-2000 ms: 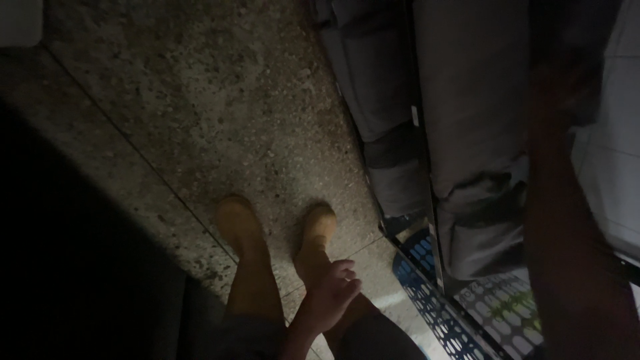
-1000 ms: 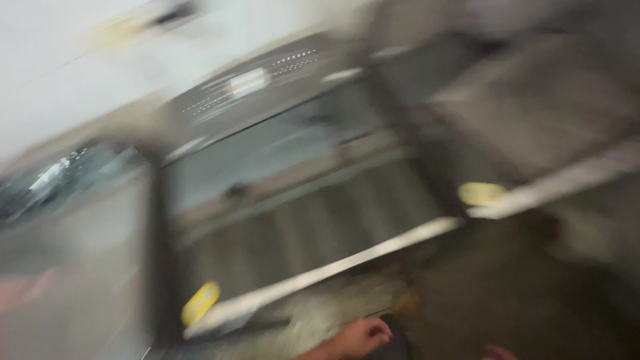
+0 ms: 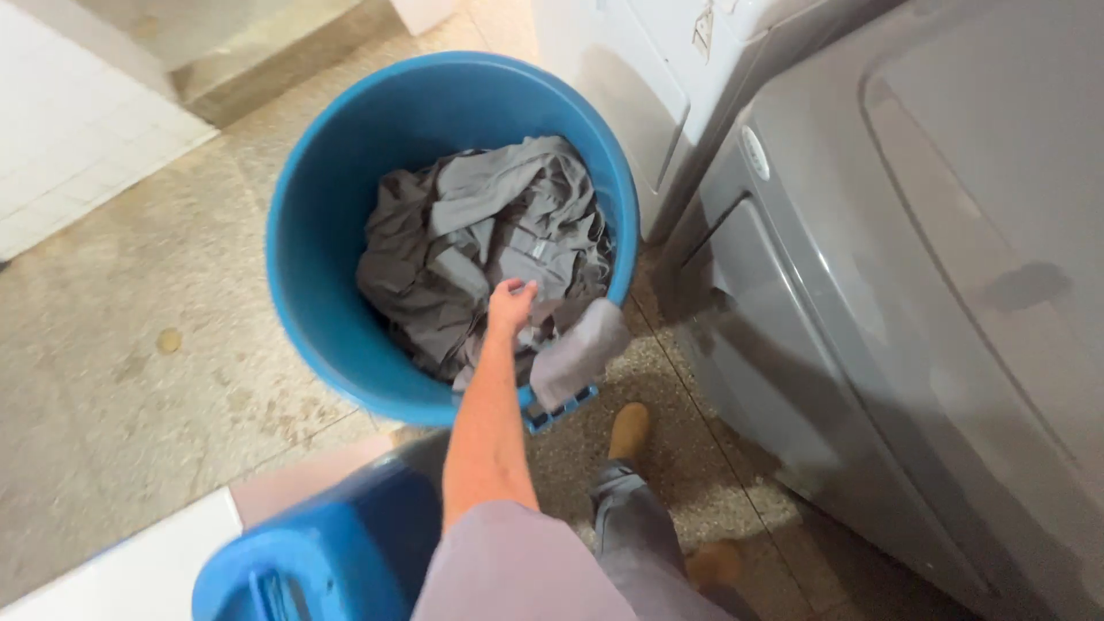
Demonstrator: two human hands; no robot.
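My left hand (image 3: 511, 304) reaches over a large round blue plastic tub (image 3: 288, 276), its fingers apart and loosely bent, with nothing seen in them. Below it in the tub lies a crumpled heap of grey and dark grey cloth (image 3: 483, 194), some of it with frayed or stringy edges. To the right of my forearm, a pale grey-mauve cloth (image 3: 580, 352), somewhat blurred, is over the tub's near right rim, just above the blue handle (image 3: 561, 410). What supports this cloth is not clear. My right hand is out of view.
A grey appliance (image 3: 776, 285) stands close on the right, beside a white one (image 3: 634, 95). A blue plastic container with a lid (image 3: 302, 561) is at the lower left. My feet in tan footwear (image 3: 631, 429) are on the speckled floor (image 3: 164, 379). A white tiled block (image 3: 69, 129) is at the upper left.
The view has swung widely, from the dim floor past blurred appliances to the blue tub. My left hand, low in both earlier views, is now stretched out over the tub.
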